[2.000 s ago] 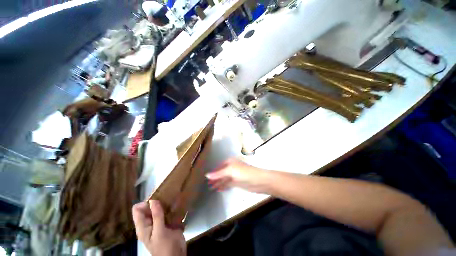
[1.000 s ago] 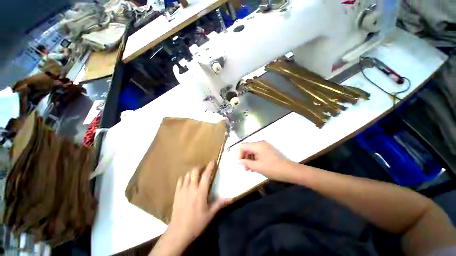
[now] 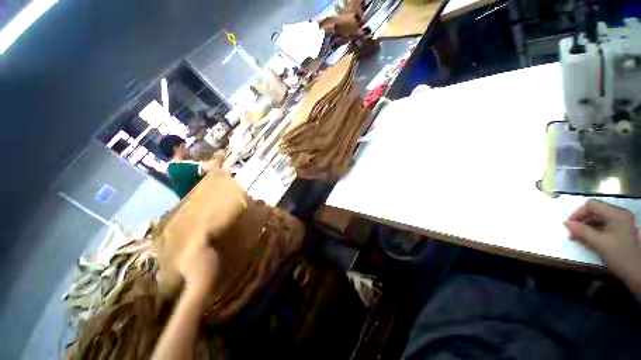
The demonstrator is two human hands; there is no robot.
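My left hand point(image 3: 200, 268) is blurred and reaches out at the lower left, on a flat tan-brown fabric panel point(image 3: 204, 211) that lies on top of a heap of brown pieces point(image 3: 263, 246). Whether its fingers grip the panel is unclear. My right hand point(image 3: 606, 230) is at the right edge, over the front of the white table, loosely curled with nothing visible in it. The sewing machine head point(image 3: 582, 84) stands behind it, partly cut off by the picture's edge.
The white table point(image 3: 450, 162) spans the middle right. A stack of brown pieces point(image 3: 327, 116) stands beyond its left end. Pale fabric strips point(image 3: 105, 274) lie in a heap at far left. A person in green point(image 3: 184, 176) is in the background.
The view has swung left. My left hand and the brown panel have left the table and are over the heap at the left. My right hand remains near the machine.
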